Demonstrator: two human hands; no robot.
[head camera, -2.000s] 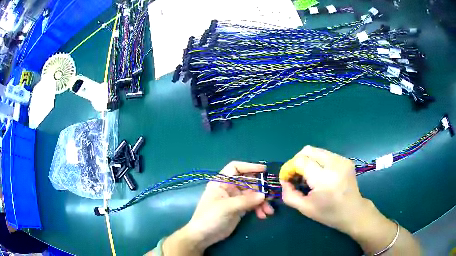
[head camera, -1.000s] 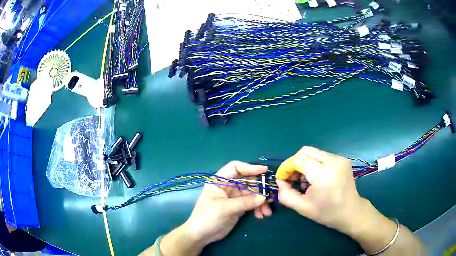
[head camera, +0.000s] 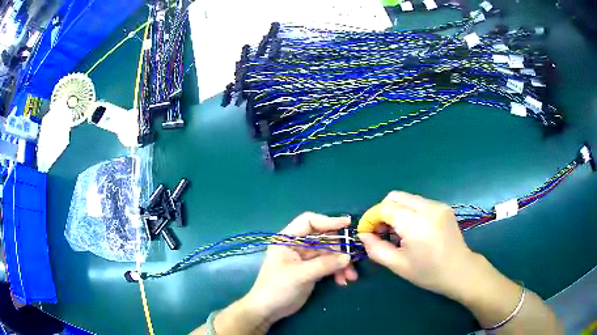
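Observation:
My left hand (head camera: 298, 265) holds a black connector housing (head camera: 347, 241) with a pale edge between thumb and fingers. A wire harness (head camera: 222, 241) of blue, yellow, black and white wires runs left from it to a small end connector (head camera: 133, 276). My right hand (head camera: 419, 245), with a yellow-orange finger cot (head camera: 374, 219), pinches wires just right of the housing. The fingers hide the wire tips. Red, black and yellow wires (head camera: 543, 190) with a white label (head camera: 506, 209) run right to another end connector (head camera: 584, 157).
A large heap of blue-yellow harnesses (head camera: 379, 85) lies beyond my hands, beside a white paper sheet (head camera: 219, 49). At left are spare black housings (head camera: 163, 212), a clear plastic bag (head camera: 105, 206), a cream fan (head camera: 73, 98), dark red-purple bundles (head camera: 163, 62) and blue bins (head camera: 29, 229).
Both hands stay at the same place on the harness. The right fingers have shifted slightly at the housing, and the wires near the left fingers lie a little differently. The view has shifted slightly.

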